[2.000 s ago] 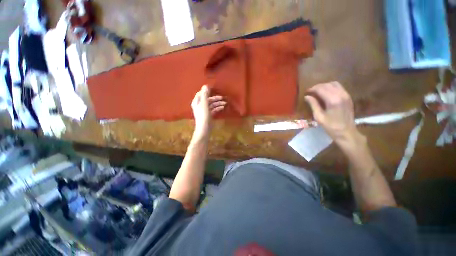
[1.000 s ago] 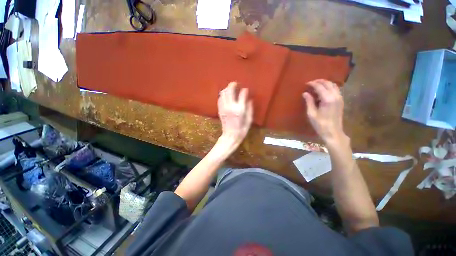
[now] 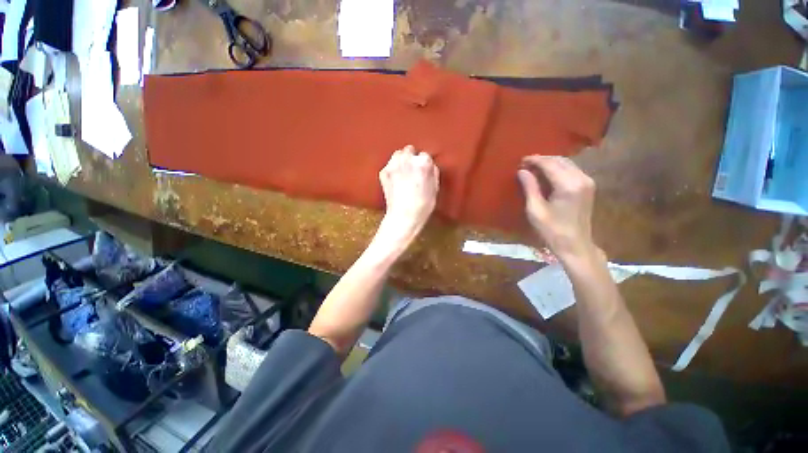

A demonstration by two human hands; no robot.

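A long rust-orange stack of cut panels (image 3: pixel 266 128) lies across the table, with a dark layer showing along its far edge. A smaller rust-orange piece (image 3: pixel 452 133) lies on the stack's right part, its far corner folded. My left hand (image 3: pixel 409 188) rests on the stack at this piece's near left side, fingers curled; whether it pinches fabric is hidden. My right hand (image 3: pixel 560 199) is over the stack's right part, fingers bent, thumb apart, nothing visible in it. A white tie strip (image 3: pixel 673 272) passes by my right wrist, near a small white ticket (image 3: pixel 549 290).
Black shears (image 3: pixel 245 37) and a white paper (image 3: pixel 366 26) lie beyond the stack. White and dark pieces (image 3: pixel 99 106) lie at left. A light blue box (image 3: pixel 749 142) and a heap of strips (image 3: pixel 784 279) are at right. A rack of wrapped bundles (image 3: pixel 133 318) stands below left.
The small piece has been shifted right and spread flatter over the stack since the oldest frame. My left hand has moved right with it and its fingers have curled. The view has also shifted.
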